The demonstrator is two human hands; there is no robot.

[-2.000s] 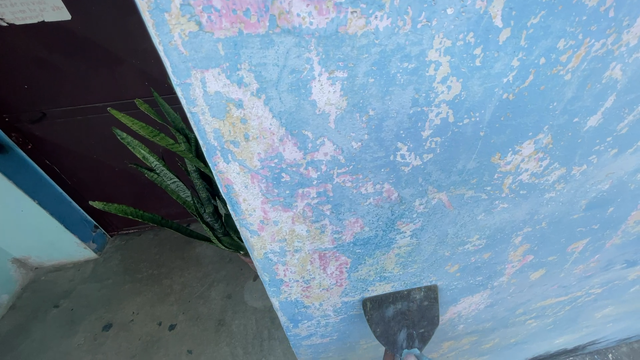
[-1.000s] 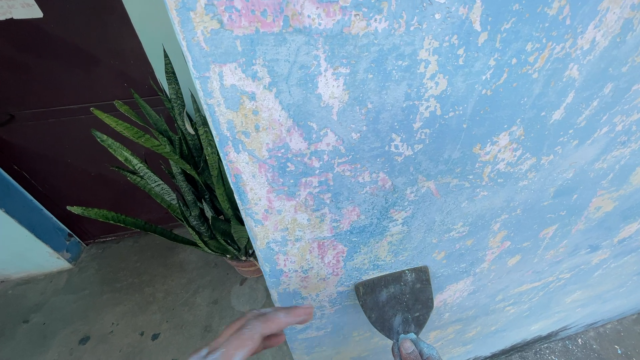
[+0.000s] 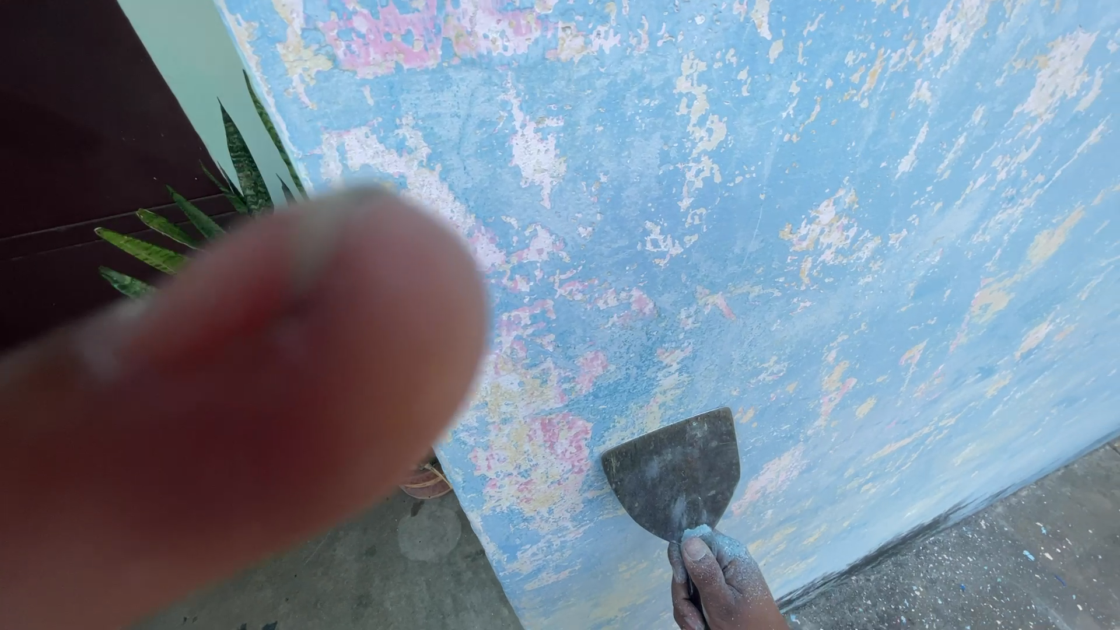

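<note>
At the bottom, right of centre, my right hand grips a wide-bladed paint scraper, its blade pointing up along the blue wall. Bluish dust coats the thumb and fingers. The wall's paint is patchy, with white, pink and yellow areas showing through. My left hand looms very close to the camera at the left, blurred; one large finger shows and the rest of the hand is out of view, so whether it holds anything cannot be seen.
Behind the wall's left edge stand a green snake plant and its terracotta pot, partly hidden by my finger. A dark maroon door is at the far left. Paint flakes lie on the grey floor at the lower right.
My left hand has come into view and risen from the bottom edge to very near the camera. The scraper remains in my right hand, low on the wall.
</note>
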